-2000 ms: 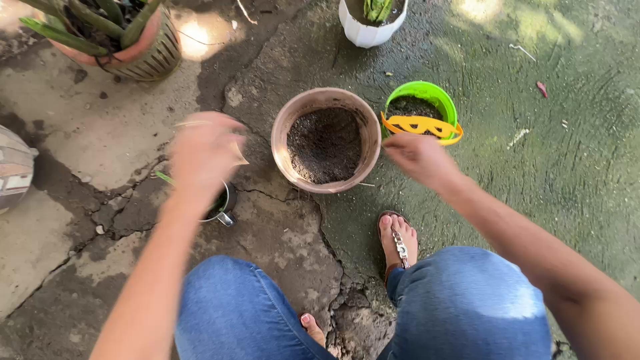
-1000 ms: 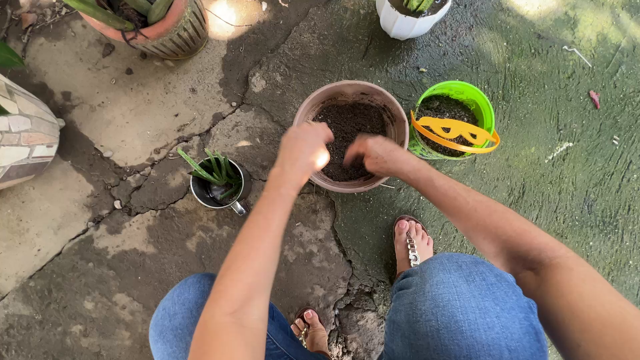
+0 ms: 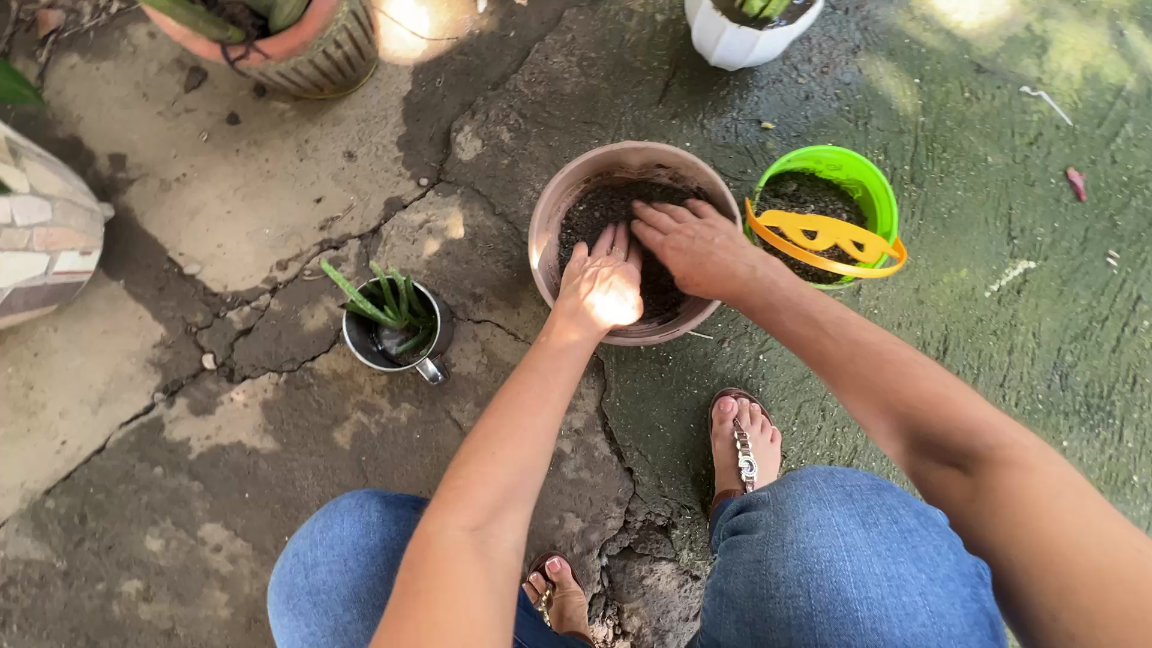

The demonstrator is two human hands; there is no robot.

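Both my hands are inside a round brown plastic pot, palms down on the dark soil in it. My left hand lies flat at the pot's lower left, bright sunlight on its back. My right hand reaches in over the right rim, fingers slightly spread on the soil. Neither hand grips anything. Close by on the right is a lime green bucket of soil, with an orange handle across it. To the left, a metal mug holds a small aloe-like plant.
A terracotta-rimmed planter stands at the top left and a white fluted pot at the top. A stone-patterned pot is at the left edge. Cracked, uneven concrete lies underneath, with my sandalled feet below the brown pot.
Two seconds ago my left hand was over the mug and my right beside the bucket. Both moved to the brown pot, and now they lie flat on its soil.
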